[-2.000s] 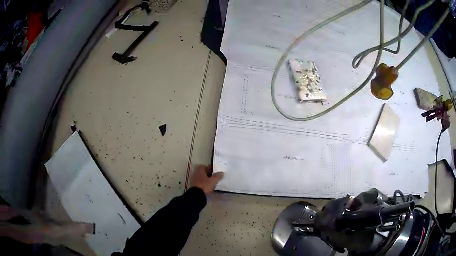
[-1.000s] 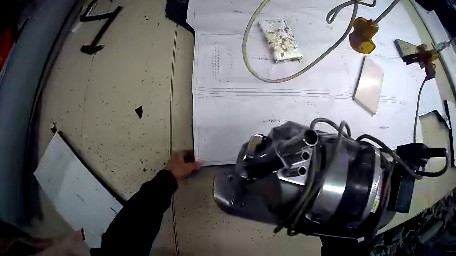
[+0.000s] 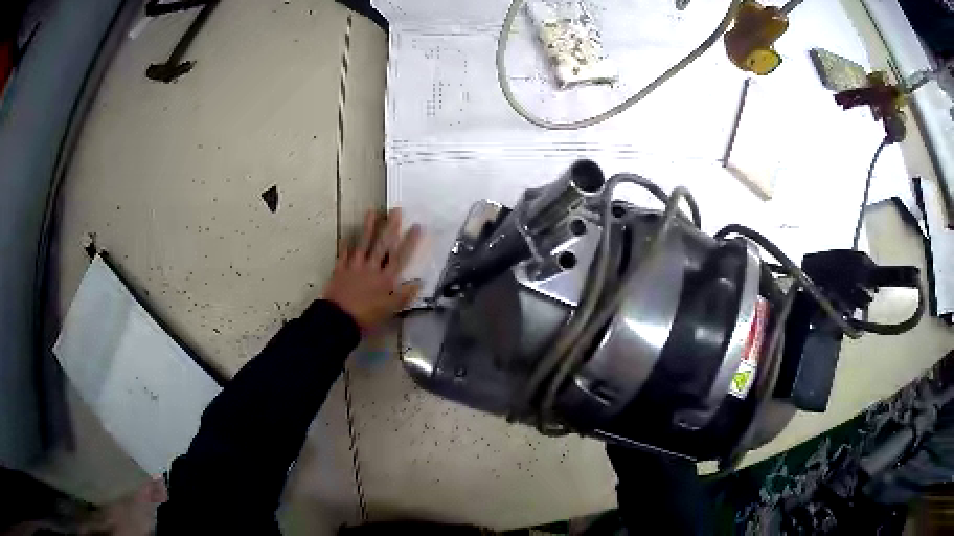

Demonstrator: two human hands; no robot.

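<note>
The straight-knife cutting machine (image 3: 628, 325) stands at the near edge of the lay, its base plate at the paper's near left corner. The marker paper (image 3: 450, 157) covers the lay. My left hand (image 3: 373, 274) is spread flat at the paper's left edge, just left of the machine's front, fingers apart and holding nothing. My right hand is hidden behind the machine; only a dark sleeve shows below the motor body.
A speckled block (image 3: 570, 44) and a pale flat weight (image 3: 751, 147) lie on the paper. Yellow connectors (image 3: 755, 40) hang over it on cords. A white-topped cut piece (image 3: 136, 366) lies at left, a black clamp (image 3: 183, 47) at upper left.
The machine has come from the lower right onto the lay's near left corner. My left hand has gone from gripping the paper's corner to lying spread farther up its edge. The view has shifted.
</note>
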